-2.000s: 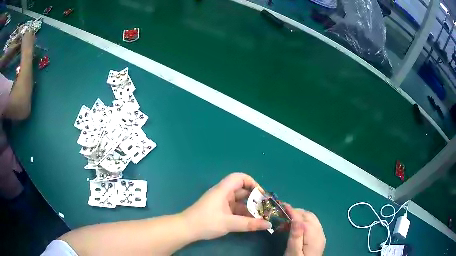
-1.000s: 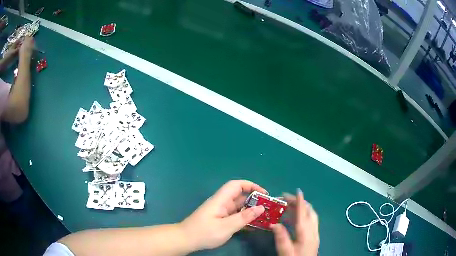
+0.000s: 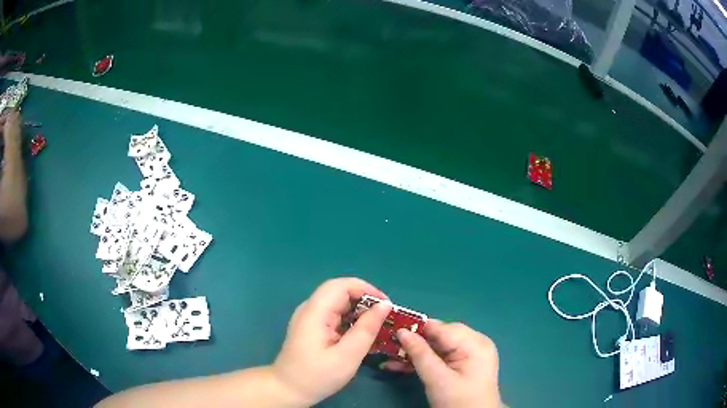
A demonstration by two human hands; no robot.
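Note:
A red circuit board with a white edge (image 3: pixel 392 331) is held low in the middle of the head view. My left hand (image 3: pixel 331 343) grips its left side, with the thumb on the red face. My right hand (image 3: pixel 453 362) grips its right side, with the thumb on the face. The fingers hide parts of the board and most of its underside. A pile of white plates (image 3: pixel 151 219) with dark holes lies on the bench to the left of my hands.
A white rail (image 3: pixel 359 163) separates the bench from the green belt (image 3: pixel 335 80). A red board (image 3: pixel 540 170) and a joined unit (image 3: pixel 103 64) lie on the belt. A white cable (image 3: pixel 594 299), adapter (image 3: pixel 650 306) and white box (image 3: pixel 642 362) lie right. Another worker's arm (image 3: pixel 12 183) is far left.
The view has turned right and up. The board in my hands went from edge-on to red face up. My right hand, lifted with fingers spread a second ago, now holds the board. The belt's red board sits further left.

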